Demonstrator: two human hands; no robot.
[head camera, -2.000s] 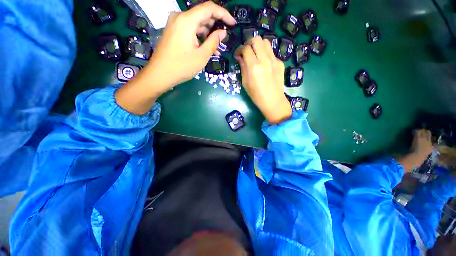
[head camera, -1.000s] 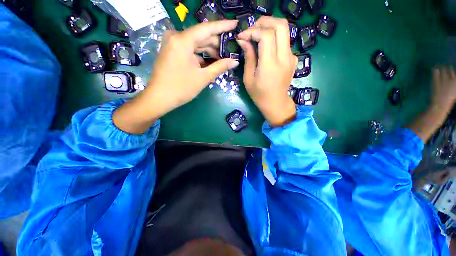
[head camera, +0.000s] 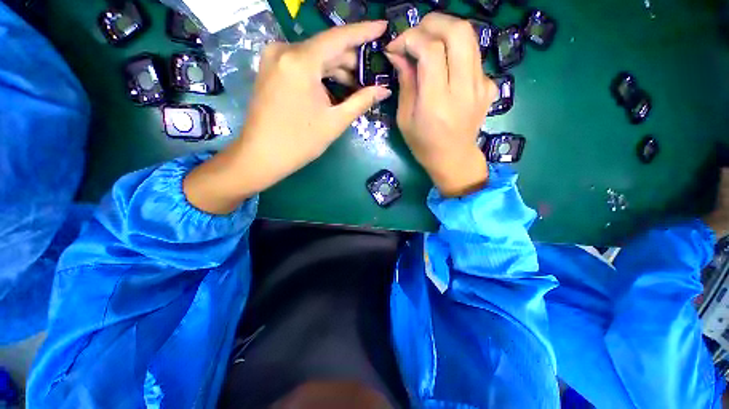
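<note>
My left hand (head camera: 300, 108) holds a black watch case (head camera: 374, 67) upright between thumb and fingers, above the green surface. My right hand (head camera: 444, 100) has its bent fingertips at the right side of the case; whether they hold a small part cannot be seen. A loose pile of tiny pale inserts (head camera: 372, 132) lies below the case, between the hands and partly hidden by them. One black case (head camera: 384, 188) lies alone nearer to me.
Many black cases (head camera: 145, 80) lie scattered left, behind and right on the green bench (head camera: 559, 184). A clear bag (head camera: 244, 48) with a white label (head camera: 228, 9) and a yellow piece (head camera: 293, 6) lie behind my left hand. Blue-sleeved people sit on both sides.
Two seconds ago my hands were apart; since then they have come together at the case. The view has shifted slightly. The neighbour's hand on the right has moved towards the picture's edge.
</note>
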